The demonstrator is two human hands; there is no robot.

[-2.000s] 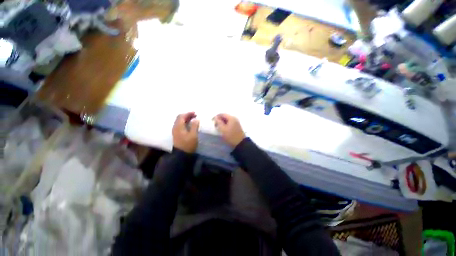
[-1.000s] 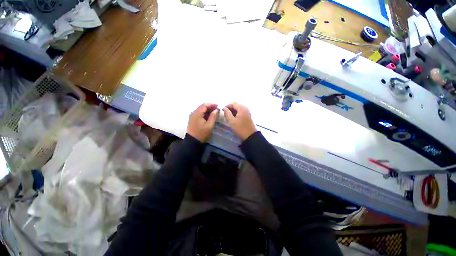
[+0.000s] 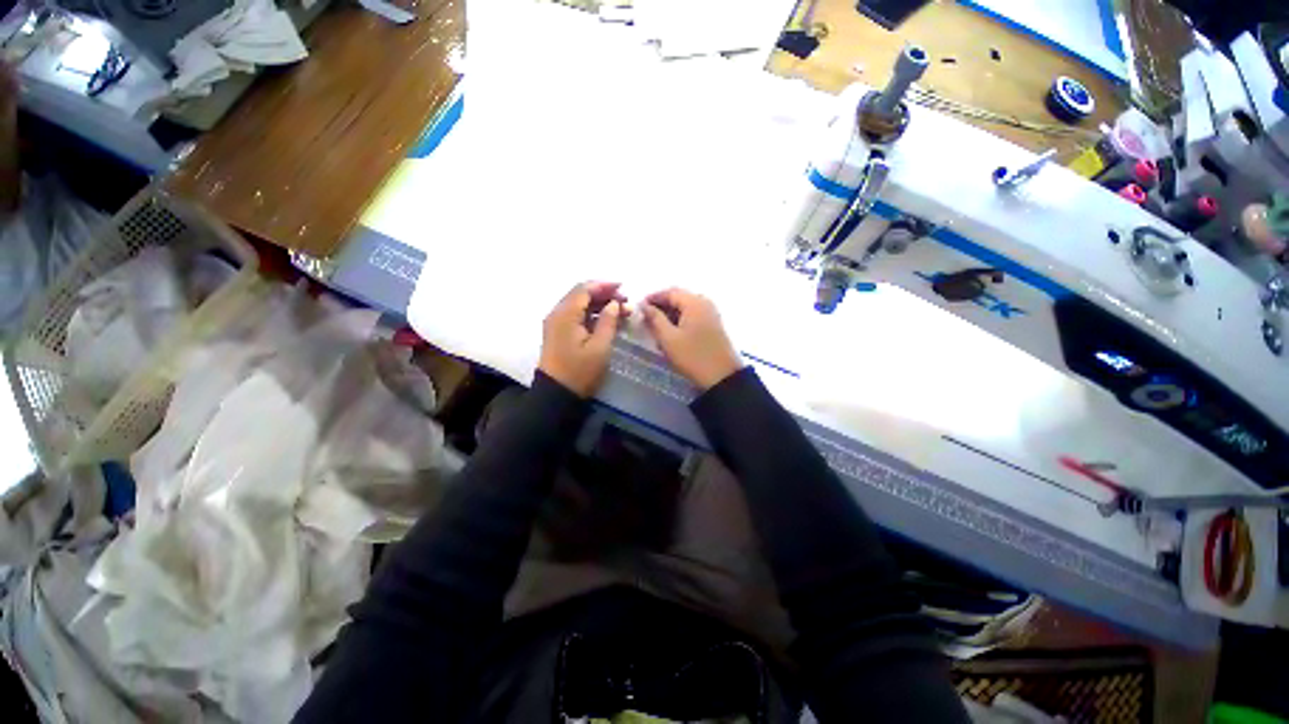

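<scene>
My left hand (image 3: 581, 337) and my right hand (image 3: 684, 337) are close together at the front edge of the machine bed, fingertips pinched around a small white fabric piece (image 3: 632, 321). The piece nearly vanishes against the white behind it. A large white panel (image 3: 566, 170) spreads left of the needle and hangs over the ruler strip (image 3: 905, 488). The presser foot and needle (image 3: 809, 262) are beyond my right hand, under the left end of the white sewing machine head (image 3: 1046, 255).
A fabric bundle (image 3: 240, 495) lies at the left by the lap, beside a cream mesh basket (image 3: 36, 389). Red and yellow rings (image 3: 1228, 556) and a red-tipped rod (image 3: 1089, 474) are at the right. A dark spool (image 3: 1070, 96) stands behind the head.
The view has steadied and shifted, so the machine sits further right. My hands have stayed pinched close together at the bed's front edge, with the fingers moved only slightly.
</scene>
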